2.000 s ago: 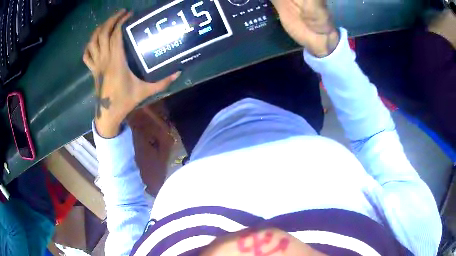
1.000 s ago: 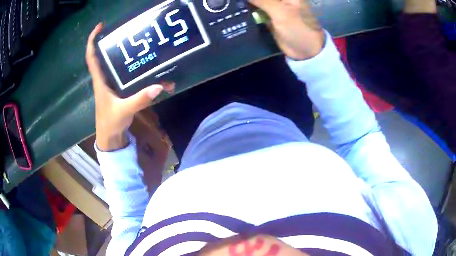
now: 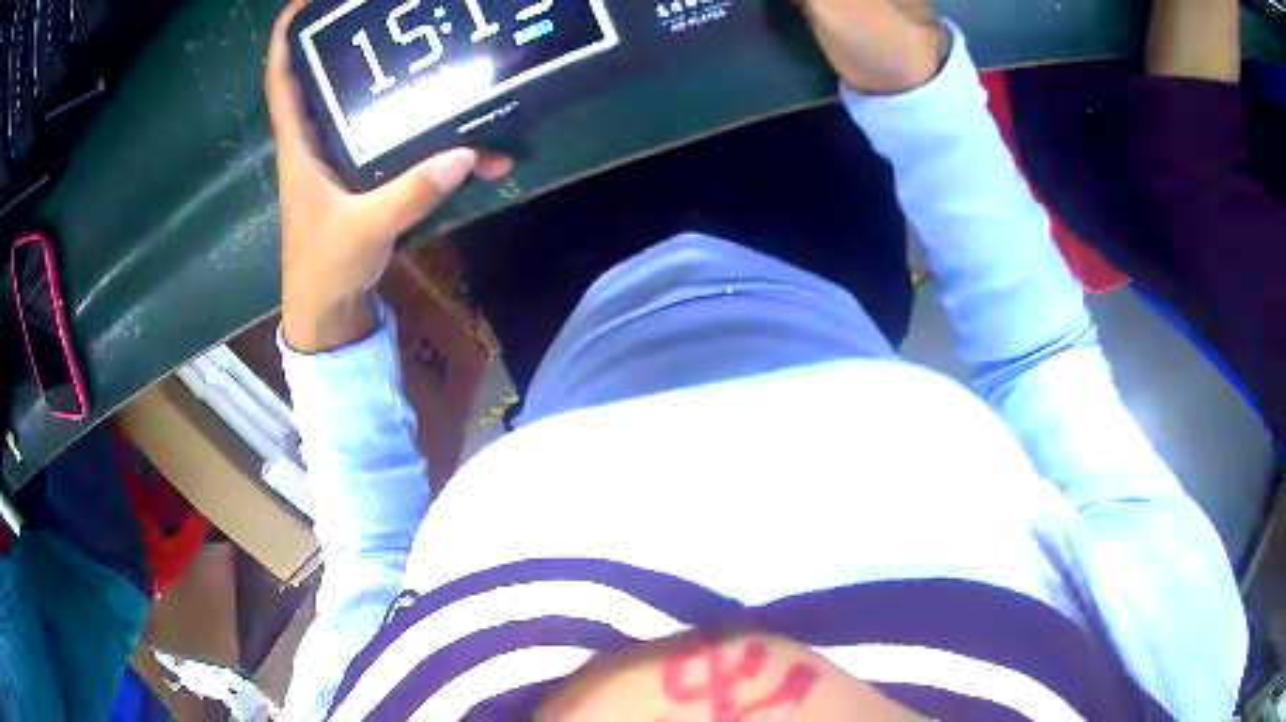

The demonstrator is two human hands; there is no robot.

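A black portable video player (image 3: 466, 64) is at the top of the view, its silver-framed screen lit with large white clock digits. Its upper part is cut off by the picture's edge. My left hand (image 3: 332, 198) holds its left end, with the thumb along the lower edge and the fingers at the far left side. My right hand (image 3: 882, 40) is at the top edge, by the player's right end. Its fingers are cut off, so its hold cannot be told.
A pink-rimmed smartphone (image 3: 51, 327) lies at the left bench edge. Black units (image 3: 50, 71) stand at the upper left. An open cardboard box (image 3: 212, 466) is below the bench (image 3: 169, 268). Another person's arm (image 3: 1193, 85) is at the right.
Since one second ago the player and both hands have shifted up in the picture, and the control dial has left the view. Two seconds ago my left fingers were spread; now they grip the player's end.
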